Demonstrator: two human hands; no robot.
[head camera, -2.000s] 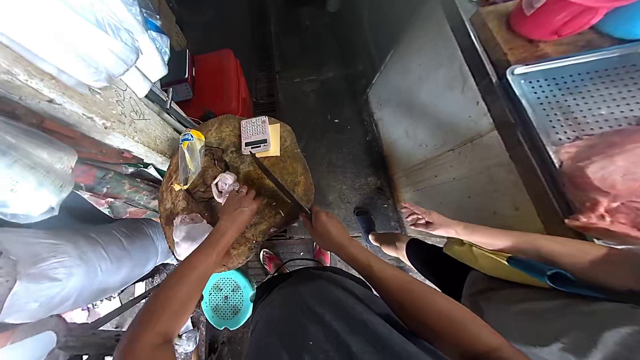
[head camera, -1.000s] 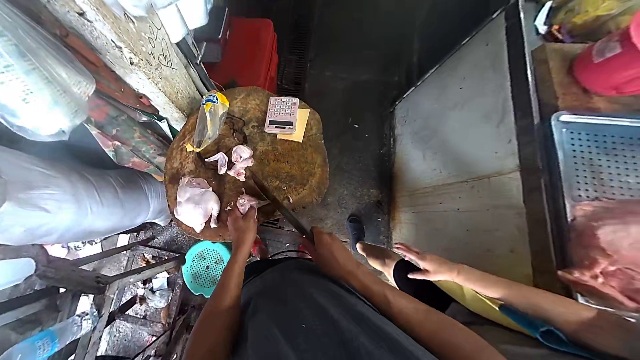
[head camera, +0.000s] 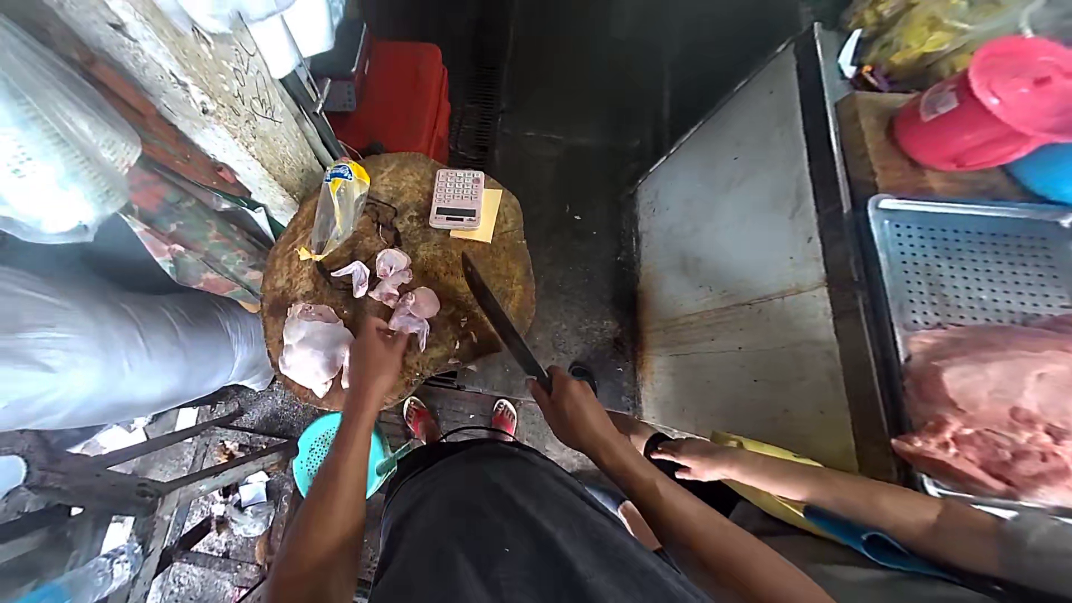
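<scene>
My right hand (head camera: 567, 408) grips the handle of a long dark-bladed knife (head camera: 502, 325), its blade pointing up and left over the edge of a round wooden chopping block (head camera: 494, 276). On the block, my left hand (head camera: 378, 356) reaches to a piece of raw chicken (head camera: 415, 314); its fingertips are at the lower edge, and whether they grip it is unclear. Just above lie a chicken wing piece (head camera: 355, 276) and another cut piece (head camera: 392, 272). A larger piece of chicken (head camera: 315, 347) rests left of my left hand.
A pink calculator (head camera: 457, 199) on yellow paper (head camera: 479, 219) and a plastic bag (head camera: 339, 209) are on the block. Beneath its edge is a turquoise perforated basket (head camera: 314, 452). At right, another person's arm (head camera: 804, 479) extends near a metal counter with meat (head camera: 988, 402) in a perforated tray (head camera: 921, 209).
The chicken piece at my left hand now lies beside the other cut pieces, higher on the block than one second ago. The knife blade has moved away from the pieces, to the right.
</scene>
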